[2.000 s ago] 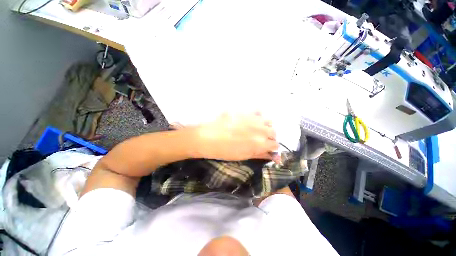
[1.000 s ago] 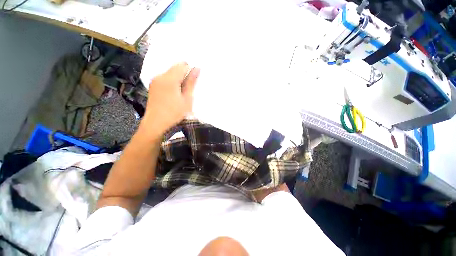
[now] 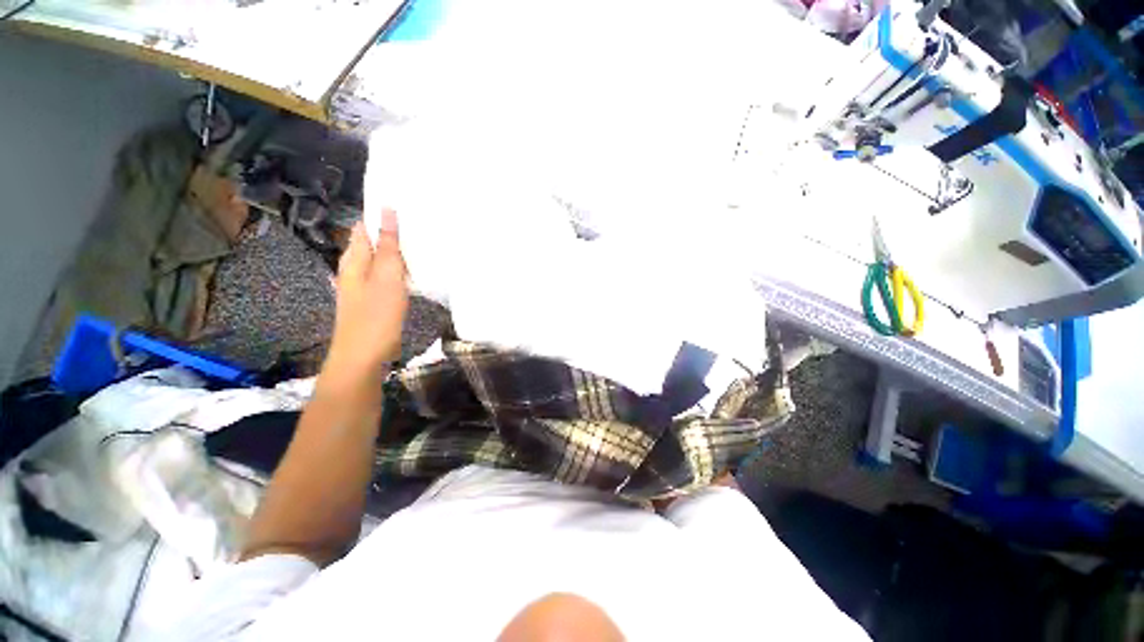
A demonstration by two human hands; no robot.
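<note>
The plaid garment piece (image 3: 552, 420) lies bunched between the wearer's body and the table's front edge. A small black strip (image 3: 688, 379) stands out from it at its right part. White cloth (image 3: 502, 270) joined to the plaid spreads over the white table, hard to tell from it. My left hand (image 3: 374, 282) is at the left edge of the white cloth, thumb and fingers near it; whether it pinches the cloth cannot be told. My right hand is hidden under the plaid; only a bit of skin shows below the plaid's right end.
The white sewing machine (image 3: 1004, 188) stands at the right, its needle area (image 3: 866, 136) toward the table's middle. Green and yellow scissors (image 3: 892, 296) and a small wooden-handled tool (image 3: 994, 349) lie before it. A blue bin (image 3: 151, 351) and cloth piles (image 3: 157, 238) are on the left.
My left arm has swung from across the plaid out to the left. The white cloth is now spread over the table, and the plaid and black strip are uncovered.
</note>
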